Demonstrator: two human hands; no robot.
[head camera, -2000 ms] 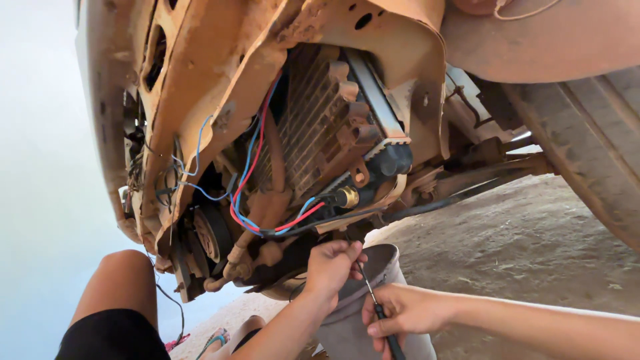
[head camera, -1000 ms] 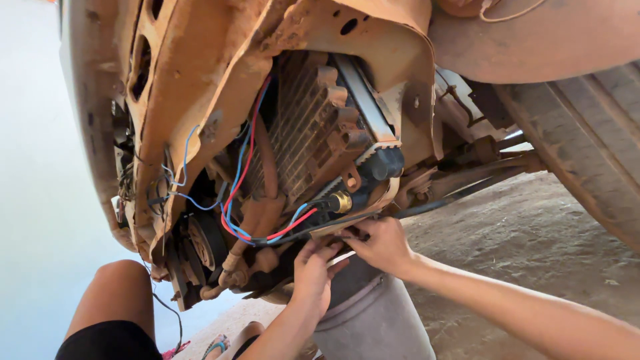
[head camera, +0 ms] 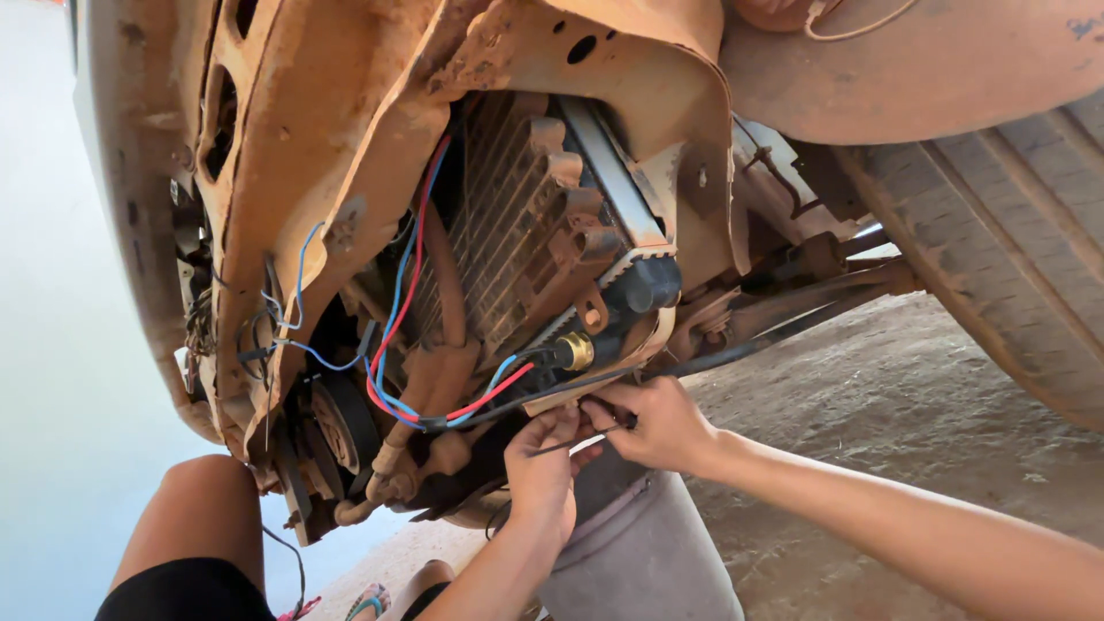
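Note:
Below the lower corner of a car radiator, both hands work close together. A thin dark strand runs between their fingers; whether it is a cable tie or a wire I cannot tell. My left hand pinches it from below, palm up. My right hand grips its other end, fingertips under the pale bracket edge. Just above passes a black-sleeved cable. Red wire and blue wire curve down to it, near a brass fitting on the radiator's black end tank.
A grey bucket stands under my hands. Rusty body metal with a rough edge hangs at left and above, over a belt pulley. A tyre is at right, above dirt ground. A bent knee shows lower left.
Two seconds ago my right hand held a screwdriver lower down; it is no longer visible. My right hand has moved up to the bracket, and a thin dark strand now shows between my hands.

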